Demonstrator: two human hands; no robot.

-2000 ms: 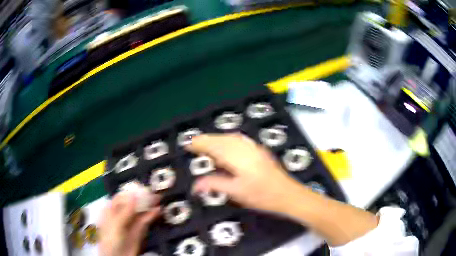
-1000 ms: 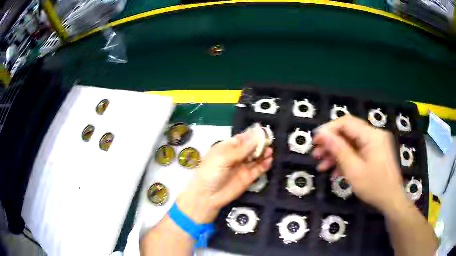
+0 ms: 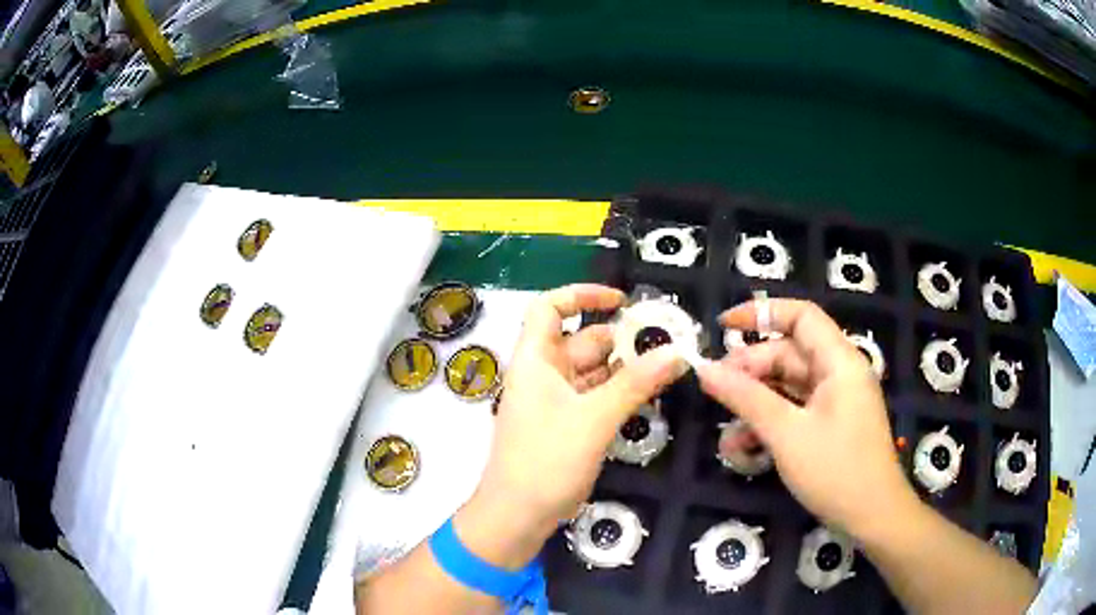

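Observation:
My left hand (image 3: 559, 390), with a blue strap on its wrist, holds a silvery-white watch case (image 3: 653, 340) with a dark centre between thumb and fingers, above the black foam tray (image 3: 673, 493). My right hand (image 3: 799, 402) is at the case's right side. Its thumb and finger tips meet the case's edge near a small white piece, too small to tell what it is. Other watch cases (image 3: 728, 554) sit one per pocket in the tray, some partly hidden by my hands.
Amber-gold discs (image 3: 393, 463) lie on white sheet left of the tray. Several more lie on the white foam sheet (image 3: 180, 457) at far left. One disc (image 3: 589, 100) and a clear plastic piece (image 3: 309, 72) lie on the green mat (image 3: 457, 132).
The held watch case has turned to show its dark centre. My right hand has moved left to meet it. The view has shifted slightly.

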